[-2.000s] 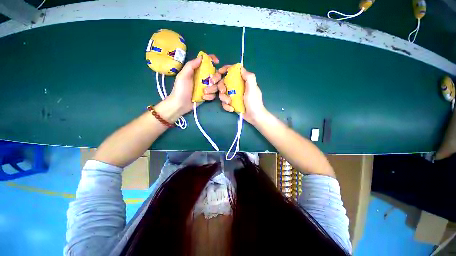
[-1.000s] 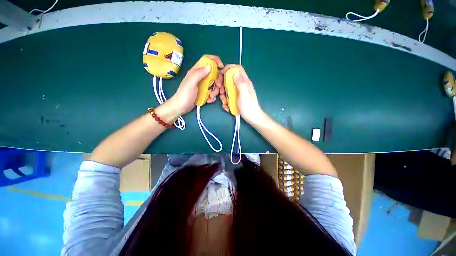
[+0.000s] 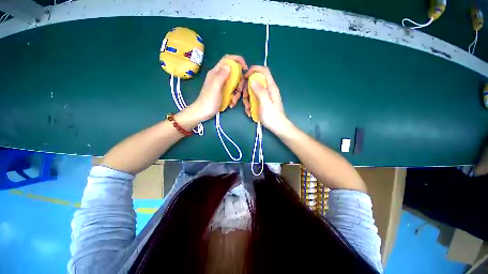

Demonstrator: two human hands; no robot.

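Observation:
My left hand (image 3: 216, 88) holds one yellow corded piece (image 3: 231, 85) upright over the green worktop, thumb on its plain yellow side. My right hand (image 3: 266, 99) holds a second yellow piece (image 3: 257, 96) beside it, thumb on its upper part. The fingertips of both hands are close together. A white cord loop hangs from the lower end of each piece towards the bench's near edge. Two more yellow pieces (image 3: 182, 52) with blue and white patches lie side by side to the left, their cords running down behind my left wrist.
A pale rail (image 3: 214, 10) crosses the far side, with corded pieces (image 3: 437, 8) beyond it. A white block (image 3: 345, 145) and a dark bar (image 3: 358, 140) lie right. An open carton (image 3: 382, 184) with packed pieces (image 3: 313, 190) stands below the bench. Another person's dark clothing (image 3: 441, 203) shows right.
Both held pieces have been turned from their patched faces to plain yellow sides. They remain in my hands. The pieces beyond the rail have shifted right in view.

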